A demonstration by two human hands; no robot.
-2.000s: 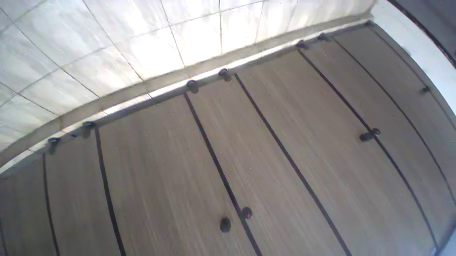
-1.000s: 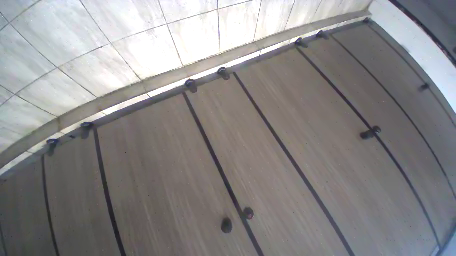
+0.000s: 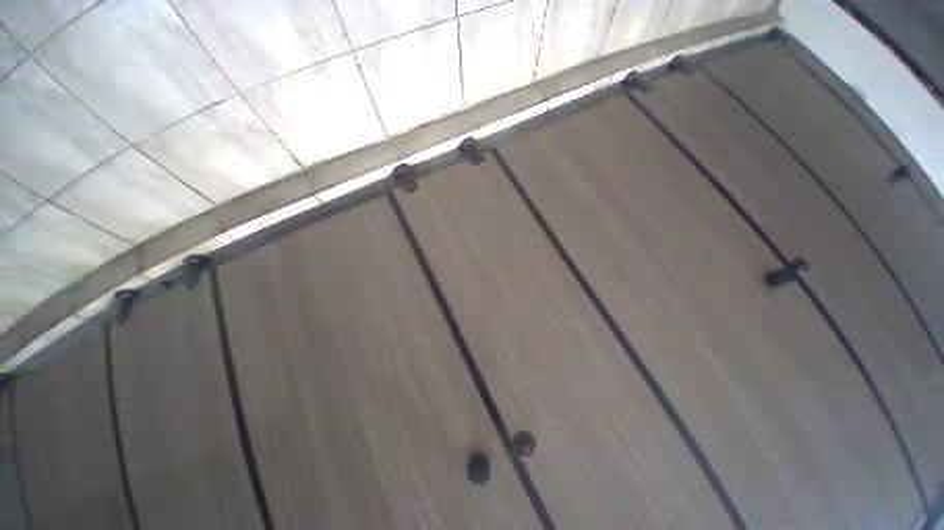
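No hand is in the picture. The view is tilted, with the floor side at the top. A cubicle door (image 3: 342, 352) is a tall grey-brown wood-grain panel in a row of such panels with dark gap lines between them. A dark round door knob (image 3: 478, 467) and a smaller fitting with a reddish centre (image 3: 526, 444) sit on either side of one gap. Another pair of dark fittings (image 3: 787, 273) is further right. The panels look shut.
Pale marbled floor tiles (image 3: 311, 104) run along the top left. Short dark partition feet (image 3: 472, 151) stand between panels and tiles. A white wall strip (image 3: 869, 78) and a dark area (image 3: 911, 31) are at the top right.
The whole view has shifted slightly, so the panels and fittings sit a little further right. No panel has visibly opened or shut.
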